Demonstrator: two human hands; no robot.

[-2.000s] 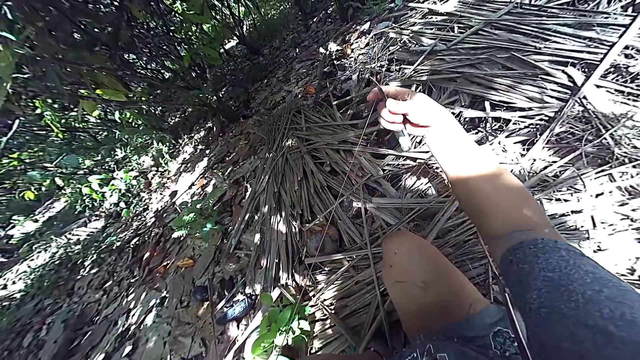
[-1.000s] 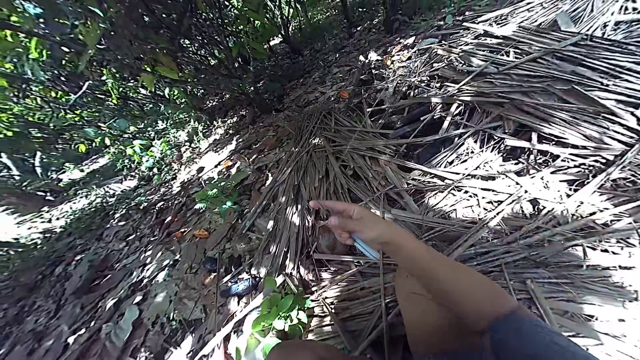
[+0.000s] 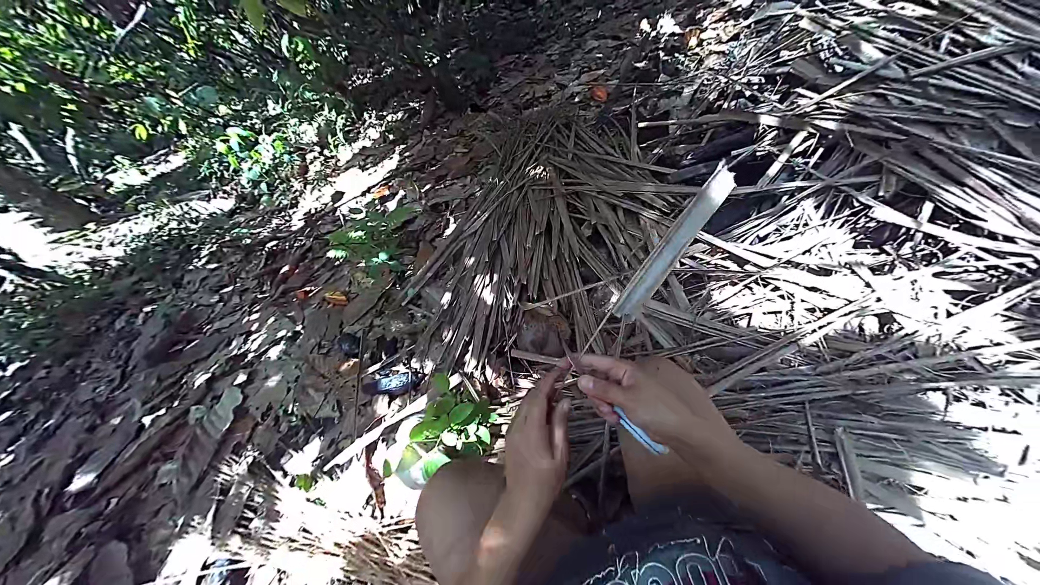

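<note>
My right hand (image 3: 654, 398) holds a narrow light-blue and white object (image 3: 640, 431) against its palm, its thumb and forefinger pinched together. My left hand (image 3: 536, 435) is raised beside it, and the fingertips of both hands meet at a thin strand (image 3: 567, 345); its exact course between the fingers is hard to make out. Just above the hands, a flat strip of dry leaf (image 3: 676, 242) stands out at a slant, and what holds it up cannot be told. Behind the fingertips lies a rounded brown object (image 3: 543, 333), partly covered by dry leaf strips (image 3: 561, 236).
My bent knees (image 3: 459, 512) are below the hands. A small green plant (image 3: 455, 424) and a dark shiny object (image 3: 393, 382) are at the left. More dry leaf strips (image 3: 918, 162) cover the ground at the right; bushes (image 3: 268, 73) stand at the upper left.
My right hand, raised farther up two seconds ago, has come down towards my knees. My left hand has come into view and meets it. The slanted leaf strip now stands out above the hands.
</note>
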